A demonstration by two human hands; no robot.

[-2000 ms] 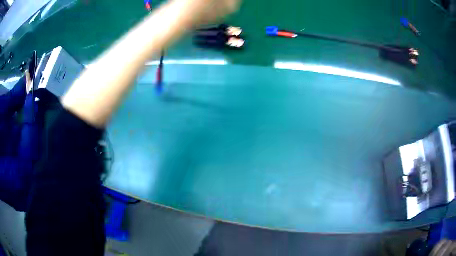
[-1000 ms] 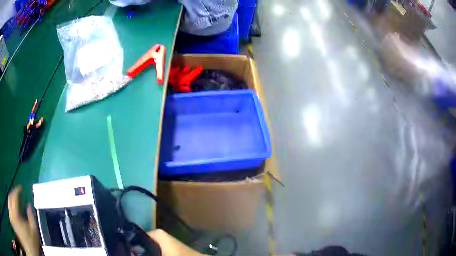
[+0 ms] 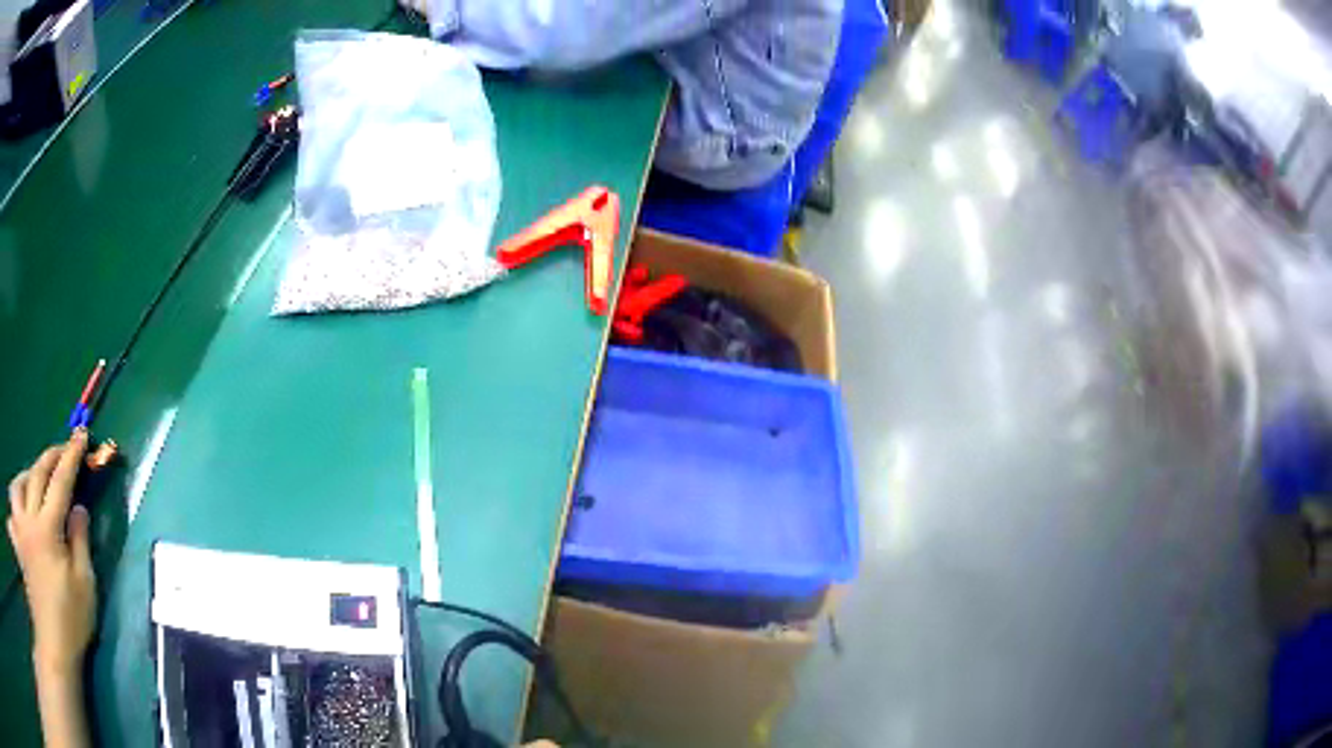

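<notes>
My left hand (image 3: 56,548) is at the left edge. Its fingertips are at a copper-faced connector (image 3: 102,455) beside a blue and red cable end (image 3: 88,398); whether they grip it is unclear. A thin black cable (image 3: 178,263) runs from near there up to another dark connector (image 3: 278,129). The grey-white screw feeder (image 3: 278,592) stands at the bottom, its dark open tray holding many small screws (image 3: 351,709). Only a sliver of my right hand (image 3: 539,744) shows at the bottom edge, beside a black cord (image 3: 504,637); what it holds is hidden.
A clear bag of small parts (image 3: 395,176) and a red angular piece (image 3: 577,241) lie beyond the feeder. A blue bin (image 3: 709,475) sits on a cardboard box (image 3: 687,672) right of the bench edge. A person's grey sleeve (image 3: 584,29) is at the far bench; another person is blurred at right.
The view has swung from the bench mat to the feeder, bag and aisle, then shifted slightly left. My left hand, earlier beside the feeder, is now farther up at the connector. My right hand has nearly left view.
</notes>
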